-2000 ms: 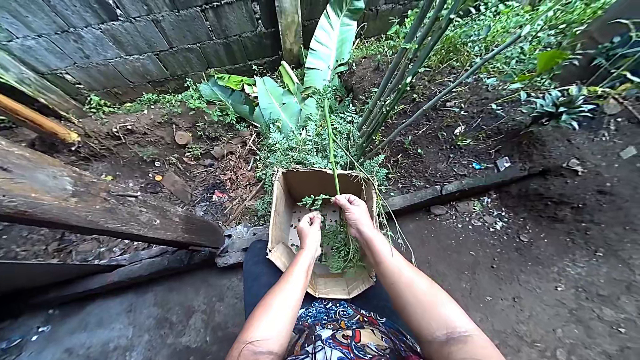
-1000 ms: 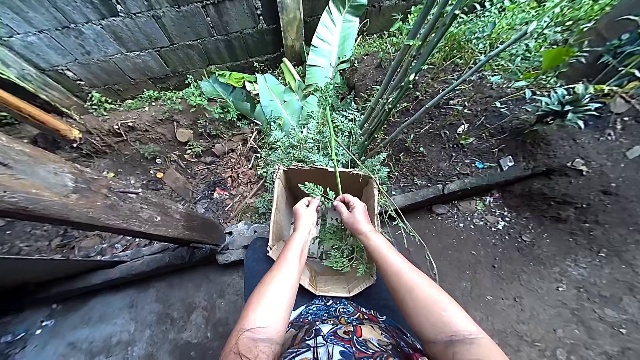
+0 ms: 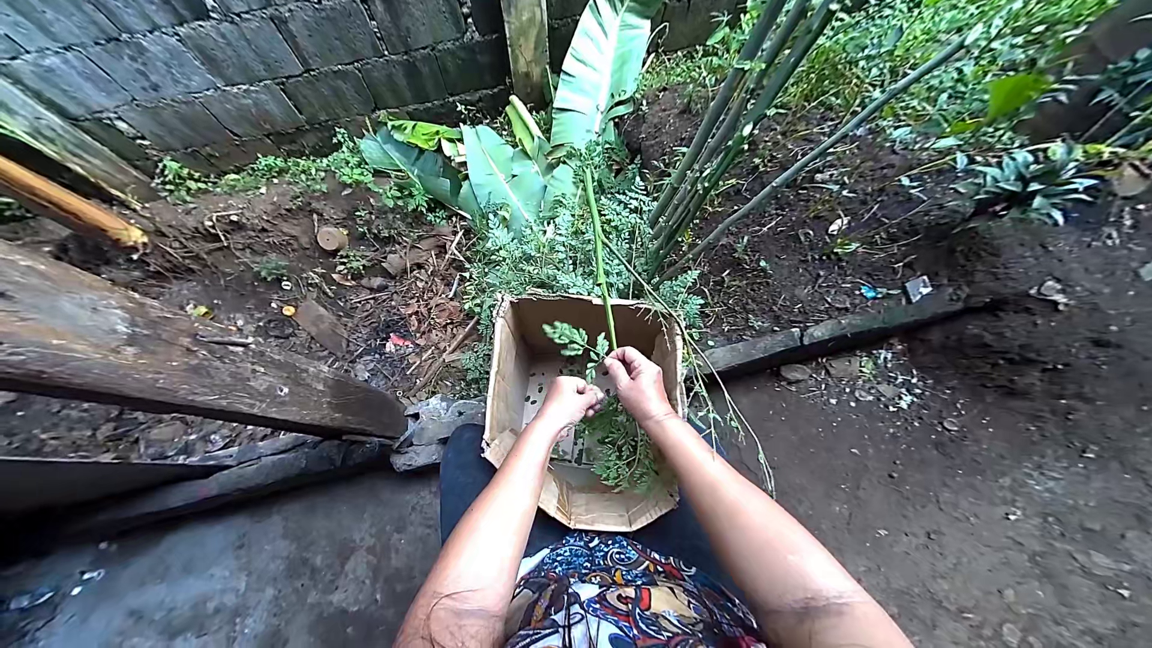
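An open cardboard box point(image 3: 504, 396) rests on my lap, with small loose leaves scattered on its bottom. Over it, my right hand point(image 3: 637, 385) pinches a long green plant stem point(image 3: 598, 252), which runs up and away past the far rim. My left hand point(image 3: 569, 402) is close beside it with the fingers curled, near a small leafy sprig point(image 3: 569, 338); whether it grips a leaf is too small to tell. Below my right hand, a bunch of feathery leaves point(image 3: 625, 450) hangs inside the right part of the box.
Feathery green foliage point(image 3: 558, 252) stands just beyond the box, with banana leaves point(image 3: 598, 72) behind it. A thick wooden post point(image 3: 180, 351) slants in at the left. Dark stalks point(image 3: 720, 135) rise at the right, near a low kerb point(image 3: 846, 333). A block wall point(image 3: 234, 54) closes the back.
My left hand has moved down a little, below the right hand. The right hand has stayed on the stem over the box.
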